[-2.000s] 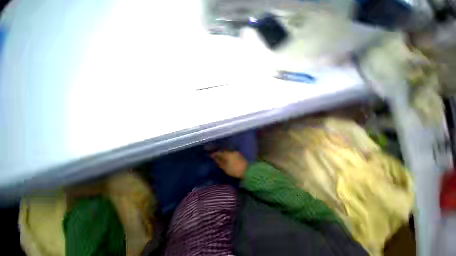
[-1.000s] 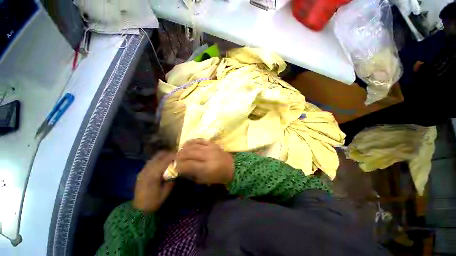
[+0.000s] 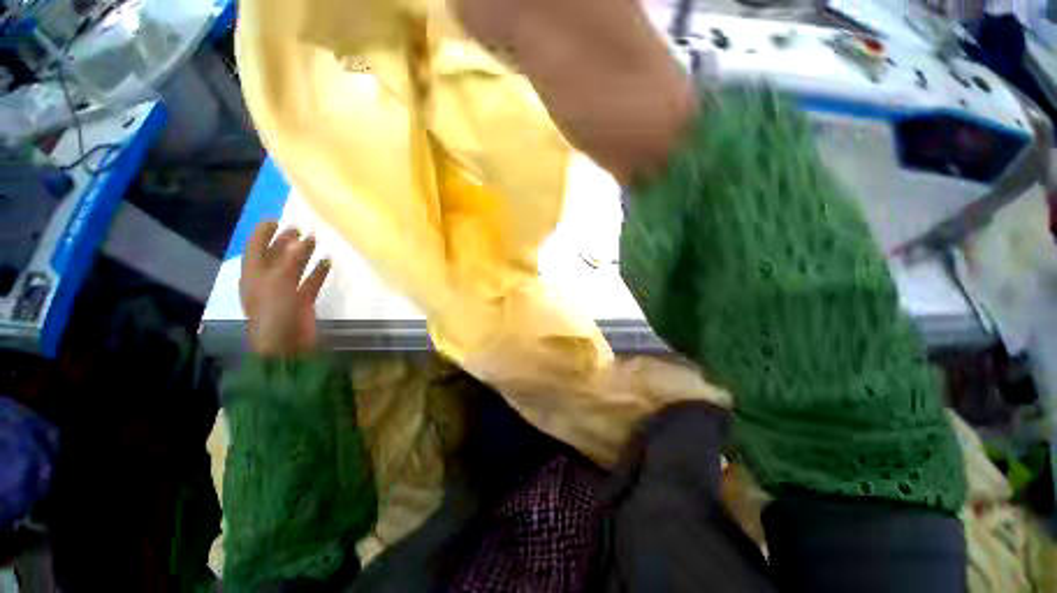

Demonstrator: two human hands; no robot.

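A large pale yellow cloth piece [image 3: 383, 185] is lifted high over the white table [image 3: 348, 284] and hangs down past its front edge to my lap. An orange-yellow patch shows inside its folds. My right hand [image 3: 580, 70] is raised at the top centre, blurred and cut off by the picture's top edge; its fingers are out of view beside the top of the cloth. My left hand [image 3: 278, 284] is at the table's front left, fingers apart and empty, left of the cloth and not touching it.
A sewing machine [image 3: 950, 104] with a blue stripe and a dark panel stands at the right. Another blue-edged machine table [image 3: 87, 226] is at the left. More yellow cloth [image 3: 400, 446] lies below the table edge and at the lower right.
The view has swung from the yellow pile at the right back to the table. My hands, close together before, are now far apart. The right is raised and the yellow cloth is up over the table.
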